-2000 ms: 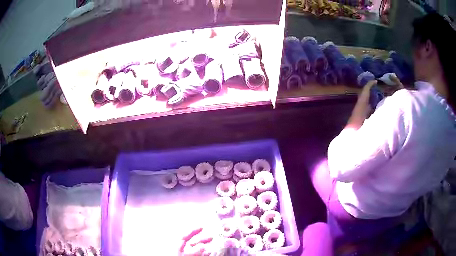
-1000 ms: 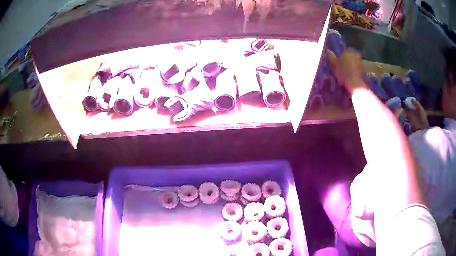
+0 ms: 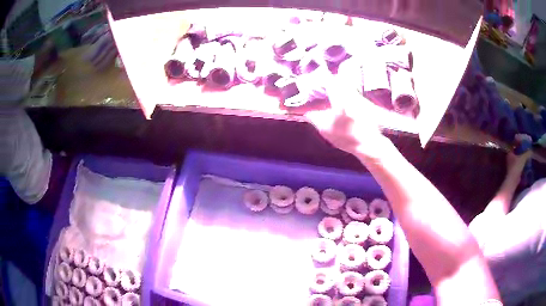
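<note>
My right hand (image 3: 340, 124) reaches over the front edge of the lit box (image 3: 149, 110), its forearm coming from the lower right. Its fingers are washed out by glare beside the grey tubular parts (image 3: 219, 76); whether they grip one cannot be told. The tubes lie loosely piled, with several dark open ends facing me. My left hand is not in view. The large purple-blue tray (image 3: 263, 167) holds pale toothed rings (image 3: 307, 200) along its back and right side, on a white liner (image 3: 239, 239).
A smaller tray (image 3: 123, 170) at left holds upright notched pieces (image 3: 93, 285) at its near end. A person's sleeve (image 3: 27, 155) shows at far left. Another person's arm (image 3: 507, 182) is at right, beside dark blue parts (image 3: 485, 101) on the neighbouring bench.
My right hand came into view after the oldest frame, first at the blue parts on the right, and has moved left to the lit box. The view has shifted, showing more of the side tray.
</note>
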